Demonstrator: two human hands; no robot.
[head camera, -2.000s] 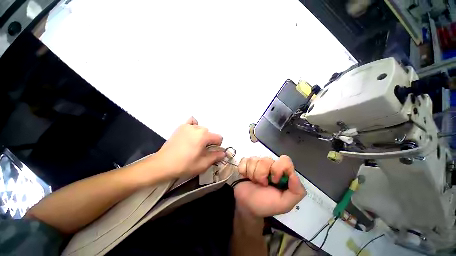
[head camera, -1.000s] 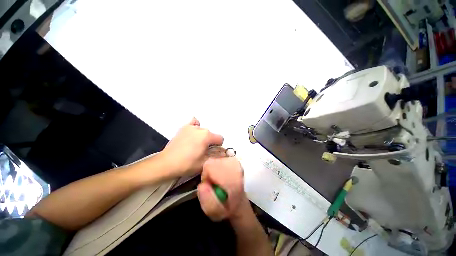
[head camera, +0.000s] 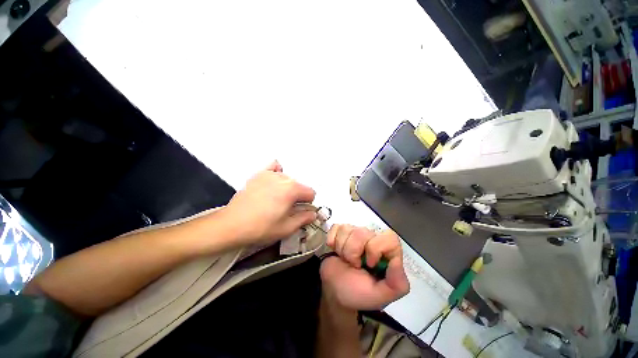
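Observation:
A beige bag body (head camera: 164, 297) lies over my lap, its mouth edge running up to the table's edge. My left hand (head camera: 269, 210) grips the bag's top corner, where a small metal ring (head camera: 324, 212) sticks out beside my fingertips. My right hand (head camera: 365, 269) is closed around a small tool with a green handle (head camera: 376, 266). Its thin shaft points toward the corner below the ring. My fingers hide part of the tab, and the shaft's tip cannot be made out.
The white table (head camera: 280, 77) stretches ahead. A cream-white sewing machine (head camera: 507, 150) with a dark grey bed plate (head camera: 420, 217) stands at the right. A green tool with a yellow tip (head camera: 464, 283) lies beside it near black cords (head camera: 437, 325).
One second ago my right hand was over the bag corner, close to my left hand. It has moved right, uncovering the corner. My left hand keeps its grip.

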